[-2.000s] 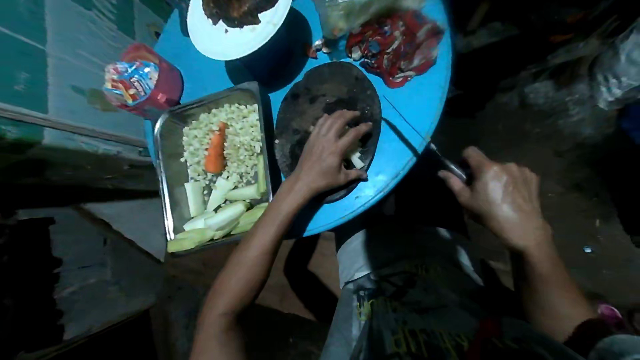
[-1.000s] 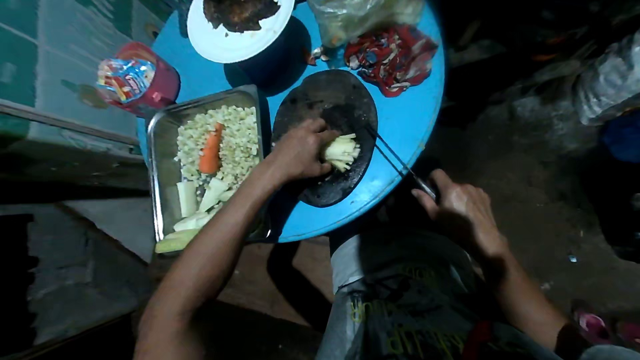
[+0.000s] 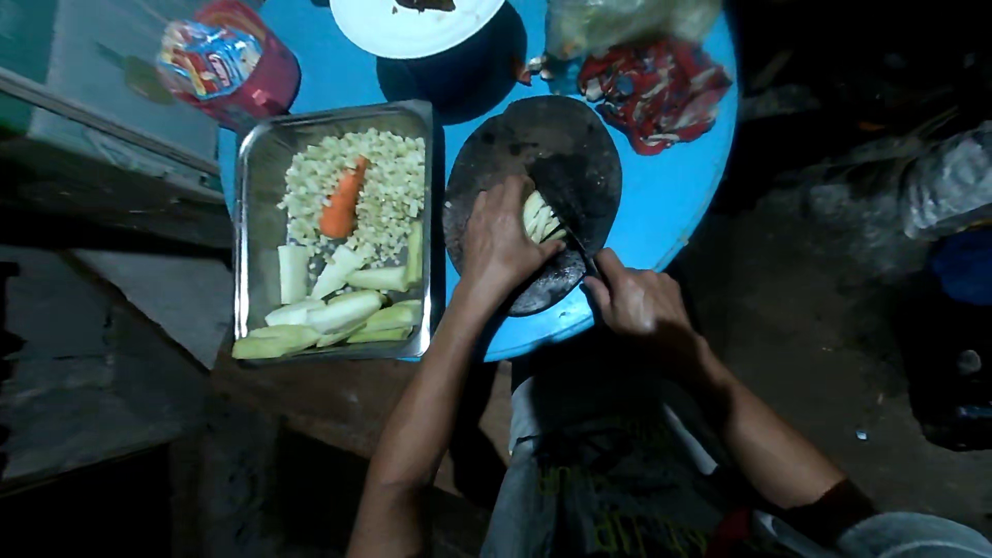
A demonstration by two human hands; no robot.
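My left hand (image 3: 500,236) grips a bundle of pale green vegetable sticks (image 3: 541,217) on a dark round cutting board (image 3: 558,139). My right hand (image 3: 639,298) is closed round the handle of a knife (image 3: 575,239), whose blade lies against the right end of the sticks. To the left of the board, a rectangular metal tray (image 3: 241,232) holds small diced pale vegetable (image 3: 387,182), a piece of orange carrot (image 3: 341,201) on top of it, and several peeled pale green vegetable pieces (image 3: 341,310) at its near end.
The board and tray are on a round blue table (image 3: 666,186). At its far side are a pink container (image 3: 271,85) with packets, a white plate (image 3: 418,31) with dark food, a clear plastic bag (image 3: 628,27) and a crumpled red plastic bag (image 3: 659,93).
My right hand has brought the knife in from the board's right edge to the sticks. My left hand remains on the bundle. The view has shifted slightly.
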